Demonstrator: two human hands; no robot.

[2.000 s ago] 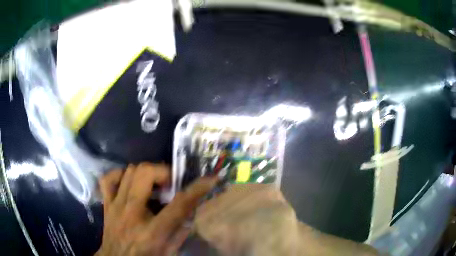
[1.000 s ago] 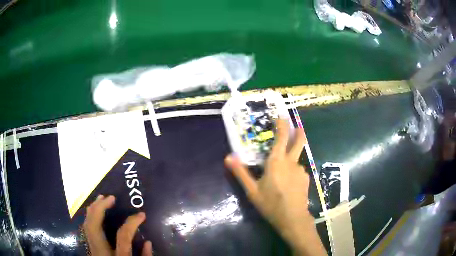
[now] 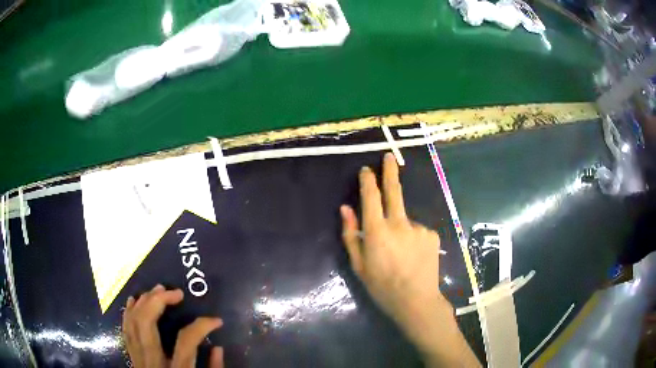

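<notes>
The white open housing [image 3: 306, 23] lies on the green conveyor belt at the top of the view, its small inner parts blurred. The bagged white cord [image 3: 165, 61] stretches from its left side across the belt. My right hand [image 3: 392, 251] is over the black printed sheet [image 3: 288, 208], fingers apart, holding nothing and not touching the housing. My left hand [image 3: 169, 327] is at the bottom left over the sheet, partly cut off by the lower edge, fingers curled but apart, with nothing seen in it.
The green belt [image 3: 403, 72] runs along the far side, behind a worn yellowish bench edge [image 3: 532, 115]. Another bagged cord [image 3: 496, 18] lies on the belt at top right. Tape strips [image 3: 500, 330] hold the sheet's right side. Blurred clear plastic [image 3: 611, 158] is at the far right.
The housing and its bagged cord have moved from the bench edge up onto the belt. My right hand has let go of the housing. My left hand is nearly unmoved since one second ago.
</notes>
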